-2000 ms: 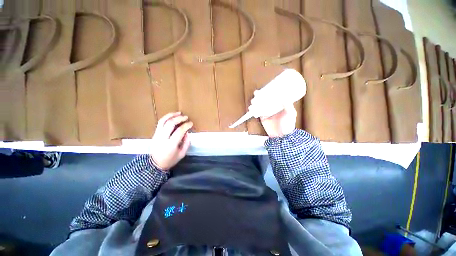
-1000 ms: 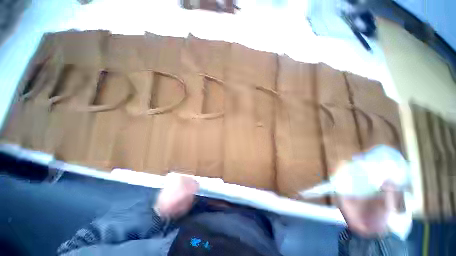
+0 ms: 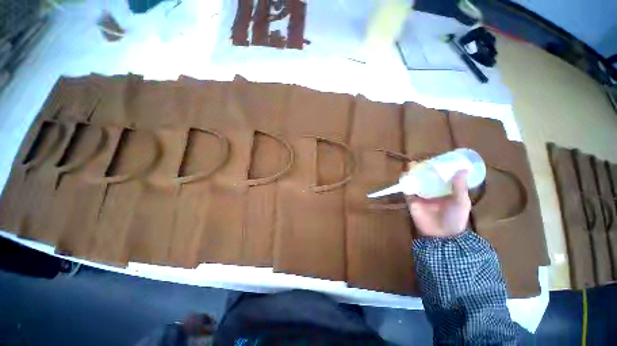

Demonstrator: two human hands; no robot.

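My right hand (image 3: 443, 211) is closed around the translucent white glue bottle (image 3: 446, 174), held over the right part of the overlapped brown bag panels (image 3: 311, 236). The bottle lies on its side, its thin nozzle pointing left over the panels. Several thin D-shaped handles (image 3: 289, 159) lie on the panels; my hand and the bottle partly hide those at the right. My left hand (image 3: 199, 325) is low at the bottom edge, off the table, small, dark and blurred; its fingers cannot be made out.
White paper (image 3: 203, 67) lies under and beyond the panels. Reddish-brown strips (image 3: 270, 23), a blurred pale yellow thing (image 3: 389, 20) and a slim black tool (image 3: 468, 59) lie at the far side. More brown panels (image 3: 582, 216) are on the tan table (image 3: 541, 88) at the right.
The view has shifted to show the far side of the table. My right hand with the bottle has moved from the panels' near edge to over the handles. My left hand has dropped from the near edge.
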